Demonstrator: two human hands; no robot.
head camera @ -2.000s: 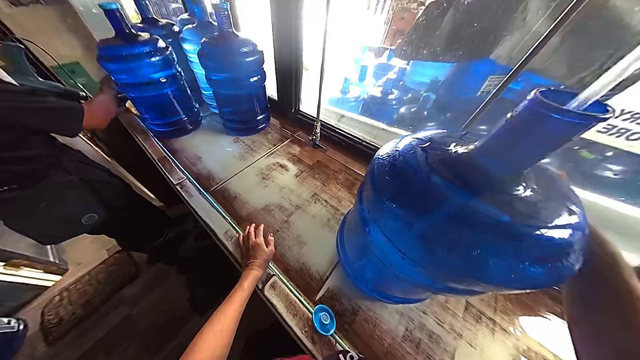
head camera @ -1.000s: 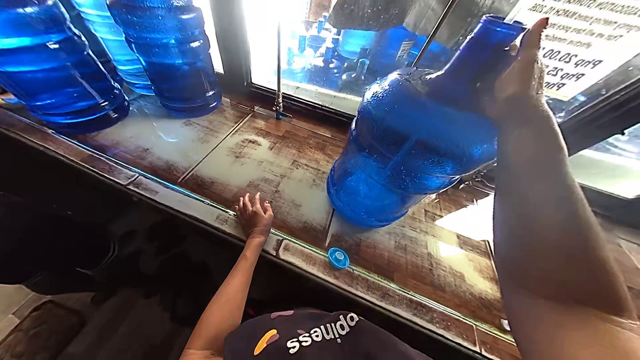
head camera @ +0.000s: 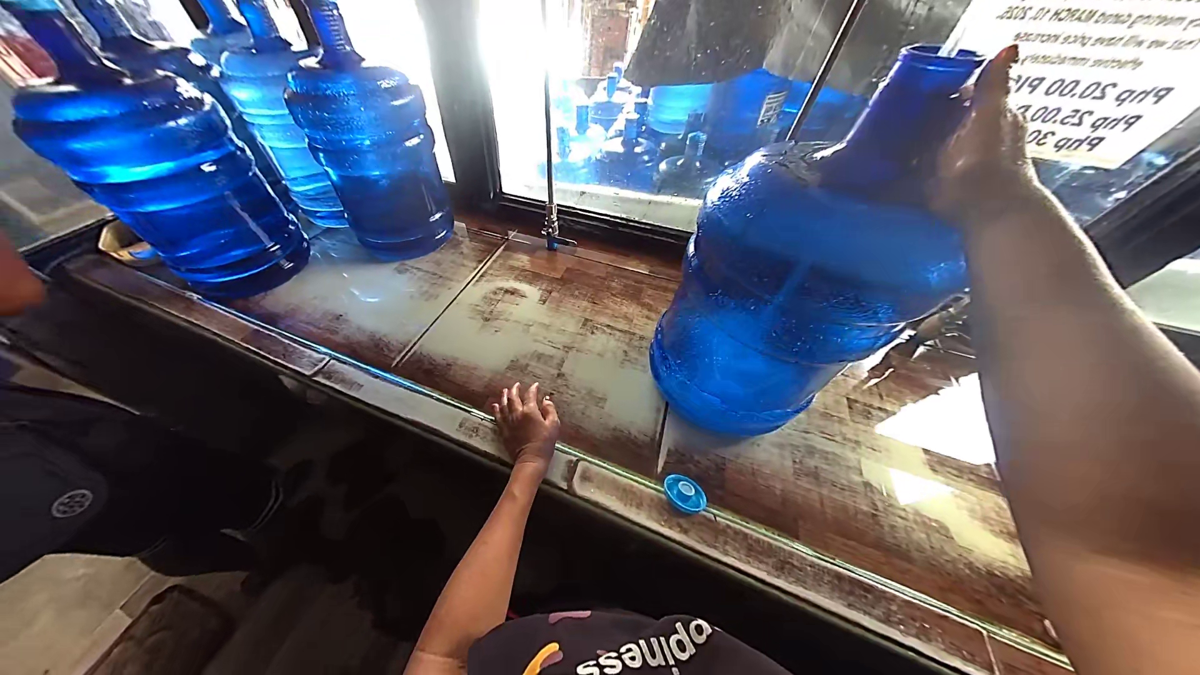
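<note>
A large blue plastic water jug (head camera: 806,272) stands on the tiled counter (head camera: 553,337), its open neck leaning toward the upper right. My right hand (head camera: 989,141) lies against the far right side of that neck; whether its fingers close around it is hidden. A clear stream or tube reaches the jug's mouth from above. Water seems to be inside, though the level is hard to tell. My left hand (head camera: 527,422) rests on the counter's front edge, fingers apart, holding nothing. To its right, a small light-blue round cap (head camera: 685,493) lies on the same edge.
Several blue water jugs (head camera: 370,159) stand at the counter's left end. A thin metal faucet (head camera: 551,225) rises by the window. Behind the glass are more jugs, and a sheet with writing (head camera: 1092,84) hangs at the upper right. Part of a person (head camera: 14,281) shows at the left edge.
My right hand, mostly hidden behind the jug two seconds ago, now shows at its neck. The other person's arm has mostly left the view. My left hand stays on the edge.
</note>
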